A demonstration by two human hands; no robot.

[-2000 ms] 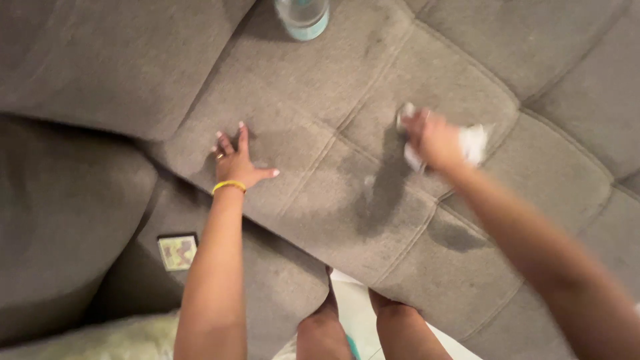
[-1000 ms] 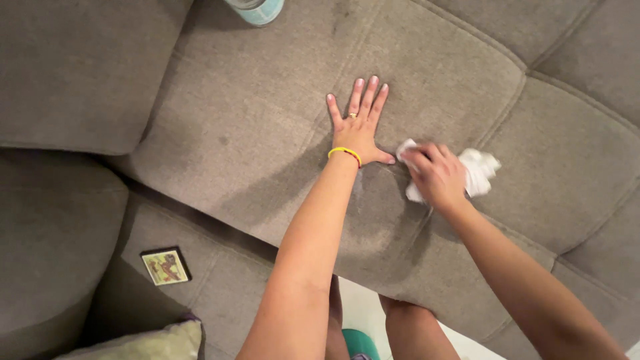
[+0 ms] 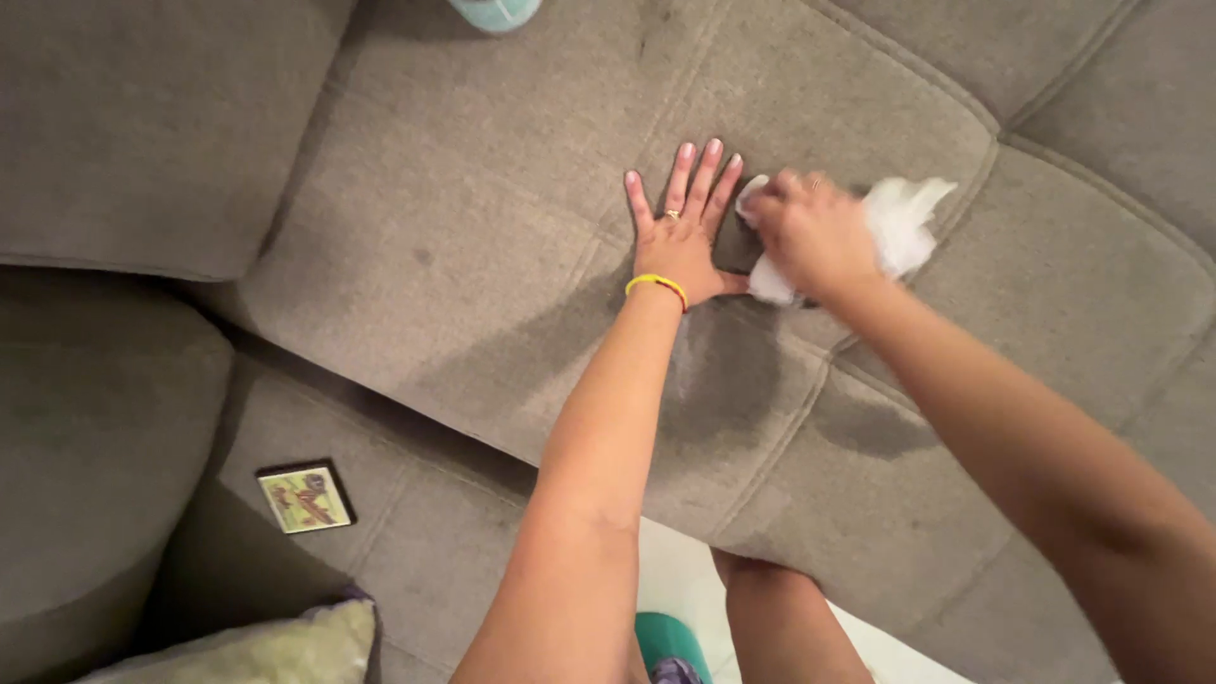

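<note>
My left hand [image 3: 679,233], with a ring and a yellow wristband, lies flat with spread fingers on the grey sofa seat [image 3: 456,237]. Just to its right, my right hand [image 3: 817,228] is closed on a crumpled white cloth [image 3: 902,228] and presses it against the fabric. The cloth sticks out on both sides of that hand, which is slightly blurred. Below the hands, a dark damp-looking patch [image 3: 727,380] marks the upholstery, and a darker area of similar tone lies to its right, partly beside my right forearm.
The base of a light blue container [image 3: 496,11] shows at the top edge. A small framed picture [image 3: 306,497] lies on the lower left seat section, near a greenish cushion [image 3: 256,646]. Sofa backrests rise at the left. A teal shoe [image 3: 670,641] is on the pale floor.
My left hand has moved right across the seat since two seconds ago and now rests close to the cloth. My right hand, still holding the cloth, has moved up the seat since one second ago.
</note>
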